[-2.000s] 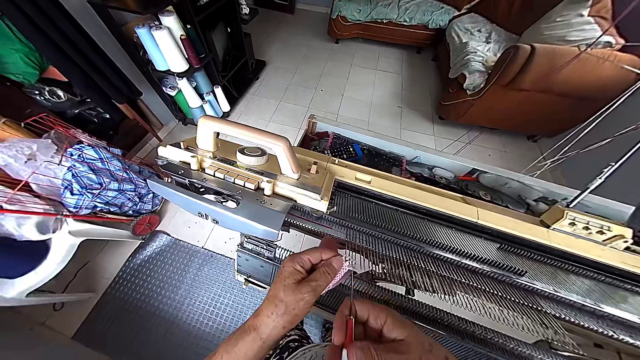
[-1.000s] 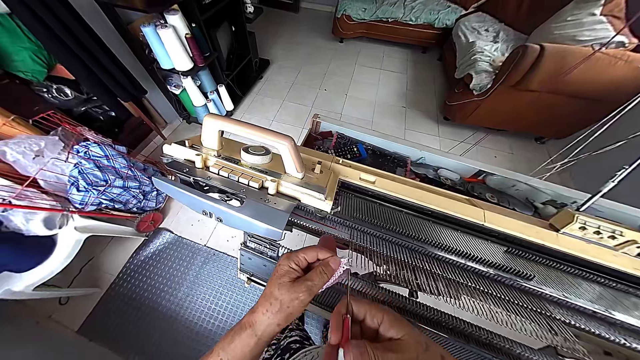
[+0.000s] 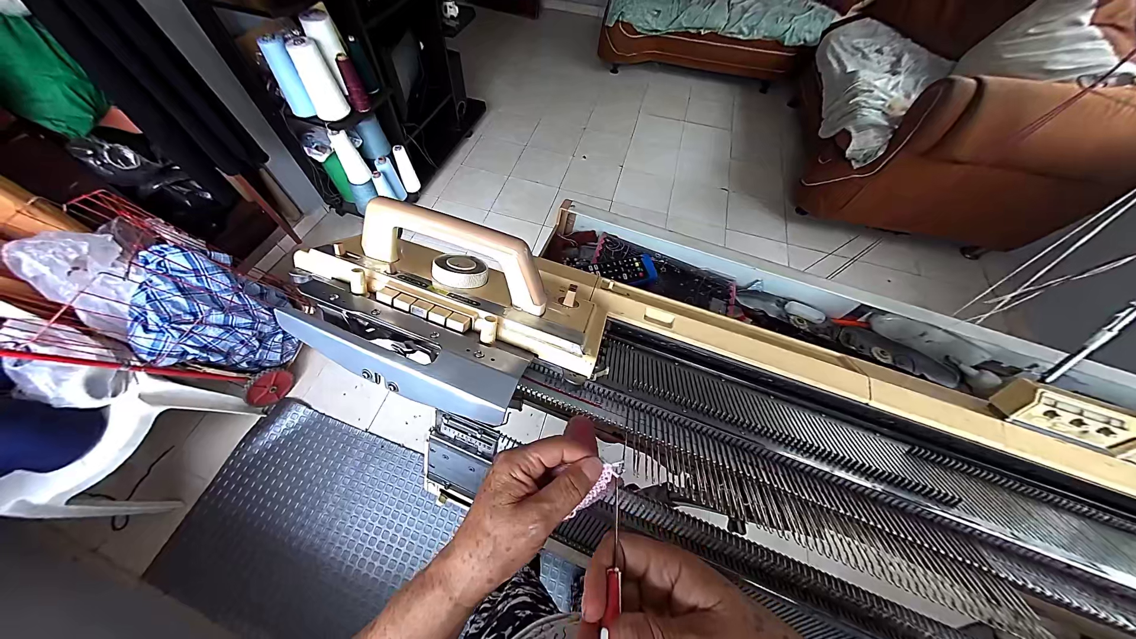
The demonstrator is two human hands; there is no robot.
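Pinched between the thumb and fingers of my left hand (image 3: pixel 532 488) is the edge of a pink and white knitted piece (image 3: pixel 596 493). My right hand (image 3: pixel 670 586) grips the red handle of a thin metal hook-like tool (image 3: pixel 613 590), whose shaft points up to the knit's edge. Whether its tip is in a stitch is too small to tell. Both hands are over the front of a knitting machine's needle bed (image 3: pixel 754 479). The machine's carriage (image 3: pixel 453 293), with a beige handle, sits at the left end of the beds.
Behind the machine, a long tray (image 3: pixel 781 311) holds a remote control and other items. Cones of yarn (image 3: pixel 318 80) stand on a black shelf. Left are a red wire cart (image 3: pixel 89 355) with cloth and a white plastic chair (image 3: pixel 133 444). A brown sofa (image 3: pixel 1003 169) stands behind.
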